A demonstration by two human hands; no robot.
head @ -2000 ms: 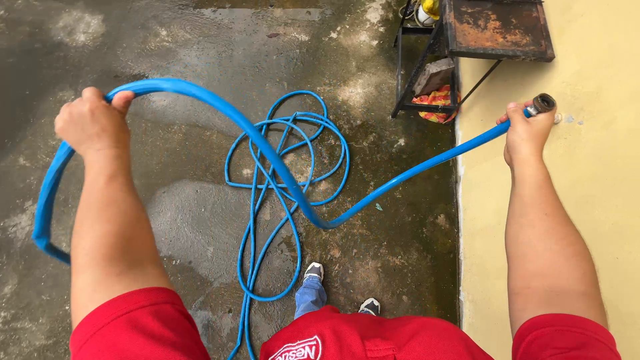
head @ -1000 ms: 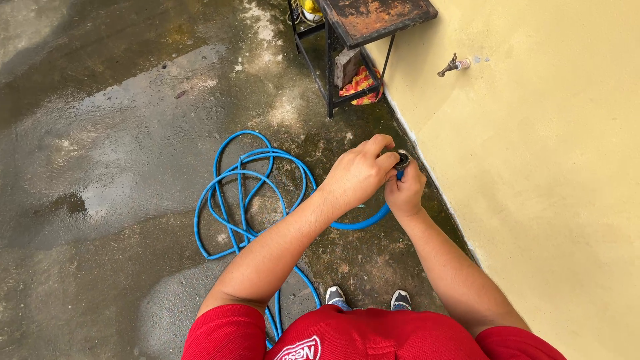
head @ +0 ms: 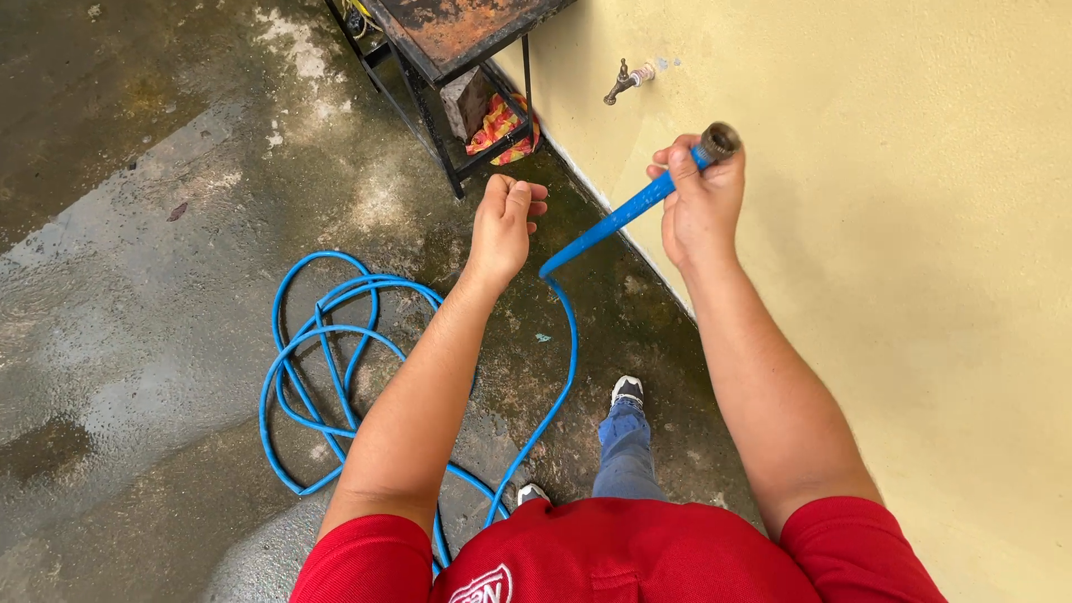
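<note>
My right hand [head: 702,201] grips the end of a blue garden hose [head: 620,214], just below its threaded metal coupling [head: 718,142], which points up. From there the hose drops to the floor, where more of it lies in loose, crossing loops at the left. My left hand [head: 505,226] is left of the held end, apart from it, with fingers curled and nothing seen in them. A brass tap [head: 621,84] sticks out of the yellow wall, above and left of the coupling and not touching it.
A rusty metal table [head: 465,33] on a black frame stands against the wall [head: 904,251]. Under it are a grey block [head: 466,104] and a red and yellow cloth [head: 502,126]. The concrete floor [head: 151,335] is wet.
Two seconds ago my left hand held the hose far out to the left; now it is off the hose. A second ago both hands were together at the coupling; they have since moved apart.
</note>
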